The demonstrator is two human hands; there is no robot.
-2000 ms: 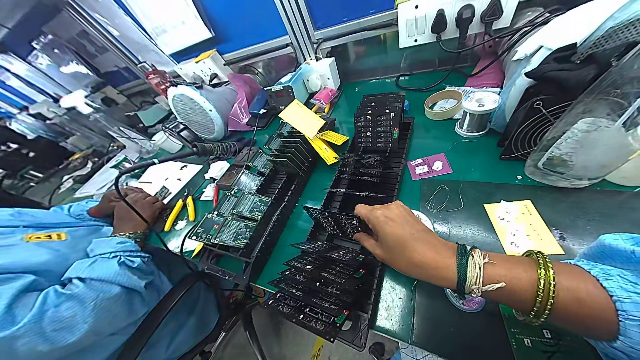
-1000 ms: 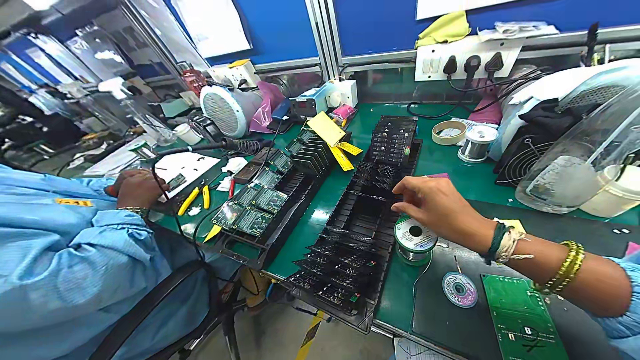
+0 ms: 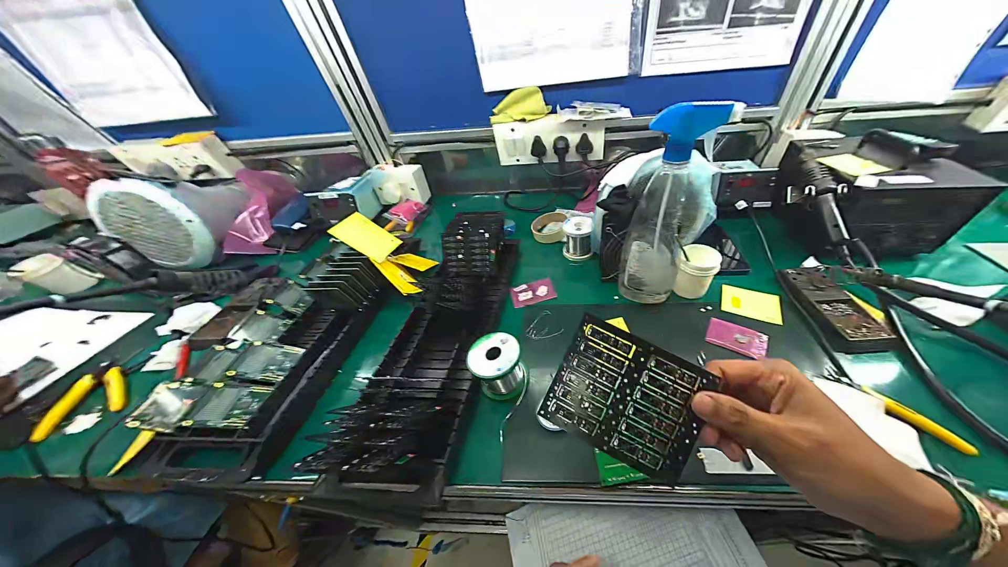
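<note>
My right hand point(image 3: 776, 433) pinches the right edge of a black circuit board panel point(image 3: 630, 398), held tilted above the dark mat point(image 3: 528, 441). Rows of small parts cover the panel. Behind it, a green circuit board point(image 3: 617, 471) shows only in part. Left of the mat stands a solder wire spool point(image 3: 496, 364). Further left, a black slotted rack point(image 3: 465, 409) holds several black boards point(image 3: 378, 429), the nearer ones leaning. At the bottom edge a fingertip point(image 3: 581, 561) shows, apparently of my left hand; the rest of that hand is out of view.
A second rack point(image 3: 276, 441) with green boards point(image 3: 244, 366) stands left, near yellow-handled pliers point(image 3: 75, 402). Behind the mat are a spray bottle point(image 3: 650, 260), a white tub point(image 3: 697, 272) and another wire spool point(image 3: 577, 238). A soldering station point(image 3: 890, 197) and cables lie right. Gridded paper point(image 3: 630, 535) is below the table edge.
My right hand was at the rack of black boards; now it holds a black panel over the mat, to the right. The view has swung right, and the co-worker's hands have left it.
</note>
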